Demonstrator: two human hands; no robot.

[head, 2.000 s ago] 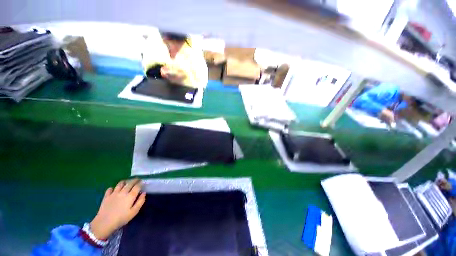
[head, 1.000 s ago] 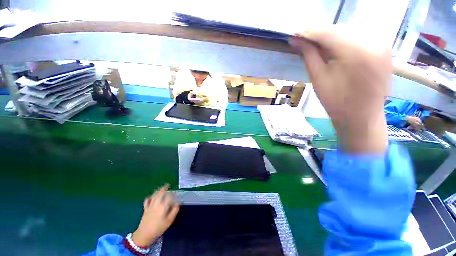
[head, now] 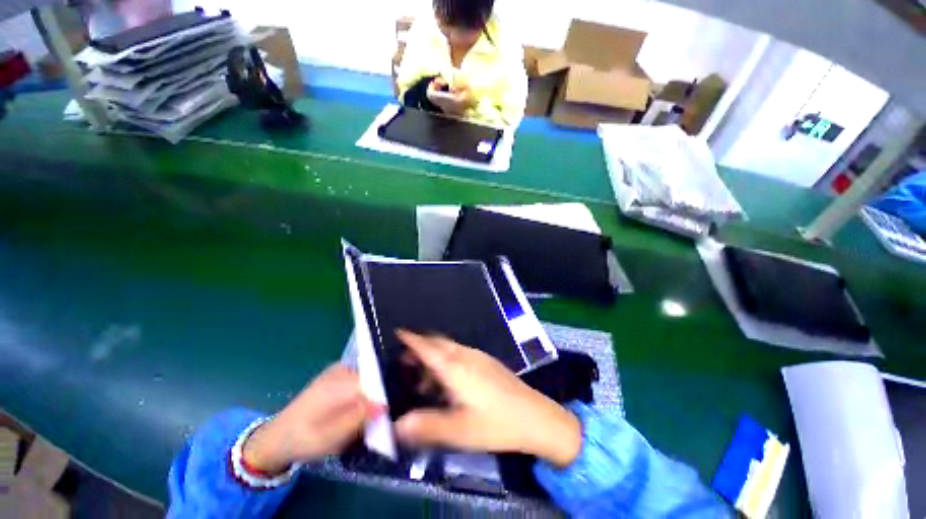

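Observation:
A film sheet [head: 437, 304], black with a white border and a blue-and-white label near its right end, is tilted above the near panel. My left hand [head: 310, 426] grips its white left edge low down. My right hand [head: 487, 400] is blurred and lies over the lower part of the film, fingers towards the left edge; whether it pinches anything is unclear. The glossy black panel [head: 569, 379] lies beneath on a silvery textured mat [head: 607, 370], mostly hidden by the film and my hands.
Other black panels [head: 533, 248] lie on mats across the green belt [head: 254, 269]. A blue-and-white block [head: 751, 466] and a white sheet [head: 843, 436] lie at right. Behind are wrapped parts [head: 665, 177], a stack [head: 168, 76], boxes [head: 604, 86] and a person in yellow [head: 487, 76].
My right hand has come down from the raised shelf to the work. A film sheet is now over the near panel. My left hand has moved from beside the panel onto the sheet's edge.

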